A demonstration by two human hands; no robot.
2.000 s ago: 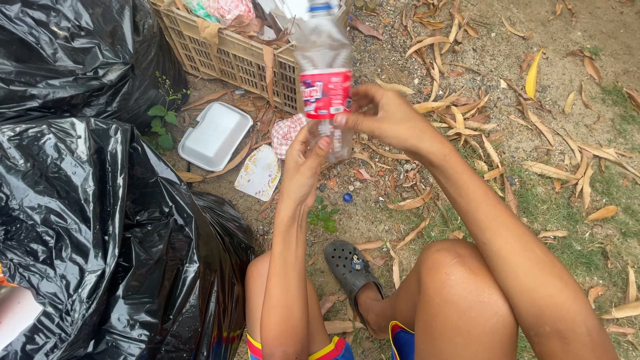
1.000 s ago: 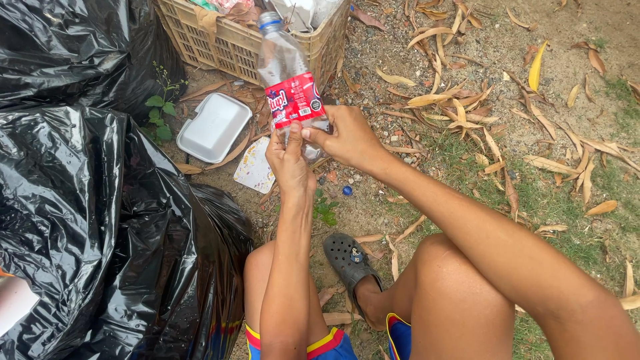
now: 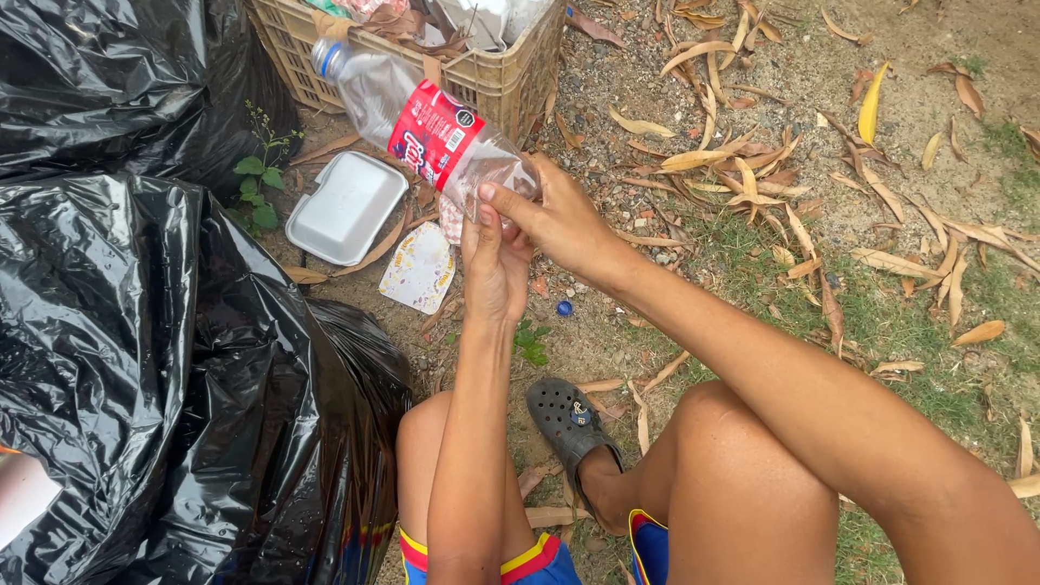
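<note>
A clear plastic bottle [image 3: 378, 85] with a red label and a blue ring at its uncapped neck is tilted, its neck to the upper left. Both my hands hold its base end: my left hand [image 3: 496, 272] from below, my right hand [image 3: 561, 211] from the right, with the thumb on the plastic. Beyond the bottle stands a tan plastic crate [image 3: 520, 77] holding mixed waste. On the ground left of my hands lie a closed white foam food box [image 3: 348, 207] and a pale printed lid-like piece [image 3: 418, 270]. A blue bottle cap [image 3: 565, 308] lies just below my right hand.
Large black plastic bags [image 3: 122, 382] fill the left side, close to my left arm. A small green plant [image 3: 260, 183] grows between the bags and the crate. Dry leaves [image 3: 747, 175] are scattered on the gravelly ground at the right. My foot in a grey clog [image 3: 569, 422] rests below the cap.
The bottle, more upright two seconds ago, has tilted further, its neck swinging to the left. Both hands have stayed at its base end.
</note>
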